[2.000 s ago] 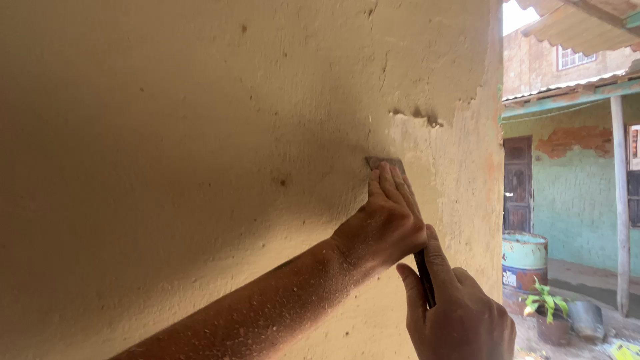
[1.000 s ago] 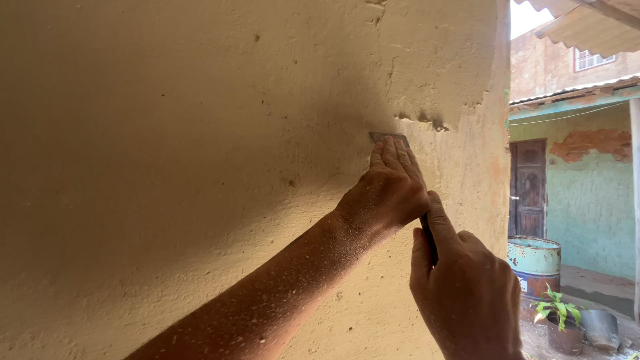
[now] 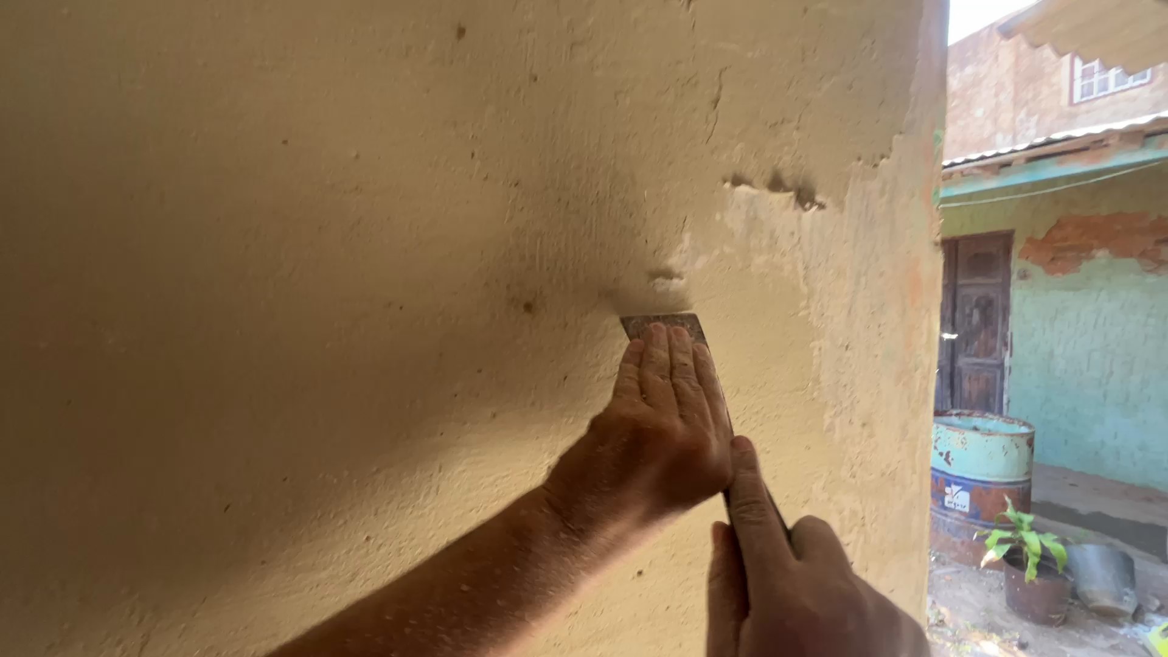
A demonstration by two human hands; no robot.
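A scraper with a flat metal blade (image 3: pixel 664 321) lies with its edge against a yellow-painted plaster wall (image 3: pixel 319 365). My left hand (image 3: pixel 662 420) presses on the blade with its fingers extended side by side, not wrapped round it. My right hand (image 3: pixel 803 575), at the bottom right, is closed round the dark handle, its index finger stretched along it. Just above the blade edge is a small chipped spot (image 3: pixel 669 281). Higher up to the right, a ragged broken edge of paint (image 3: pixel 776 189) borders a paler patch. White dust specks cover the left forearm.
The wall ends at a vertical edge on the right. Beyond it stand a rusty blue metal drum (image 3: pixel 981 465), a potted plant (image 3: pixel 1036 570), a tipped bucket (image 3: pixel 1102 579) and a building with a dark wooden door (image 3: pixel 981 319) and peeling green paint.
Both hands and the scraper have moved down the wall, farther below the ragged paint edge than one second ago. The small chipped spot above the blade now shows.
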